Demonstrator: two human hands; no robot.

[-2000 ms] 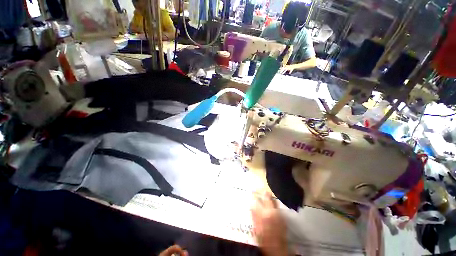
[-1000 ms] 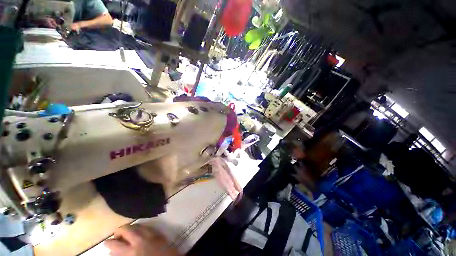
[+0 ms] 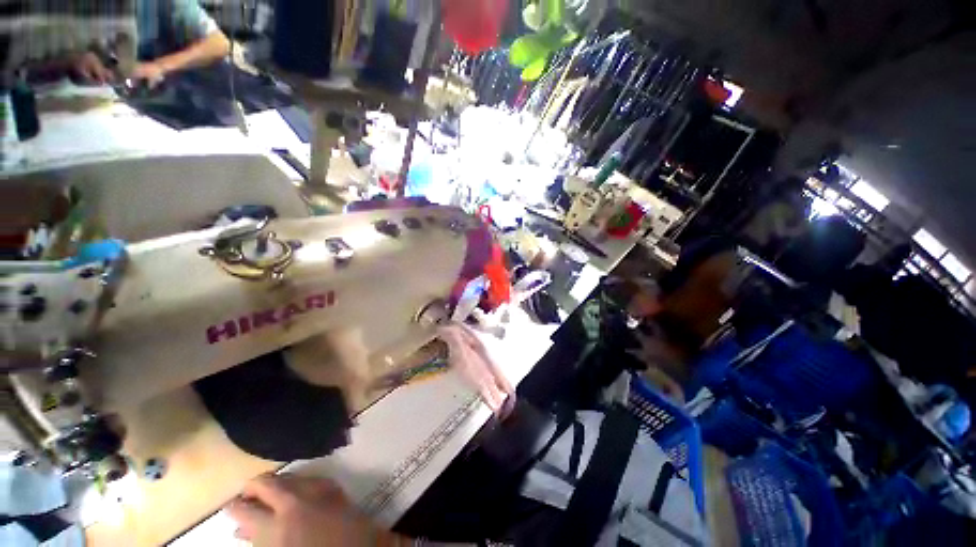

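Note:
My right hand (image 3: 294, 515) is at the bottom edge, partly cut off and blurred. It lies low over the white table (image 3: 428, 454), in front of the machine arm, with the fingers towards the left. I see no cloth in it, and the finger spacing is unclear. My left hand is out of the picture. The white HIKARI sewing machine (image 3: 289, 305) fills the left; its needle area is at the left edge. A dark cloth scrap (image 3: 280, 411) lies under its arm. Pale cloth with black bands (image 3: 599, 475) lies low at the right, beyond the table edge.
Blue plastic crates (image 3: 787, 379) stand at the right, with cloth around them. A pink cloth strip (image 3: 474, 369) hangs at the machine's right end. A person's arm (image 3: 193, 59) is at another table, upper left. More machines (image 3: 610, 208) stand behind.
The view has swung far to the right, away from the spread panels, to the machine's right end and the crates. My left hand has left the picture. My right hand stays near the table front.

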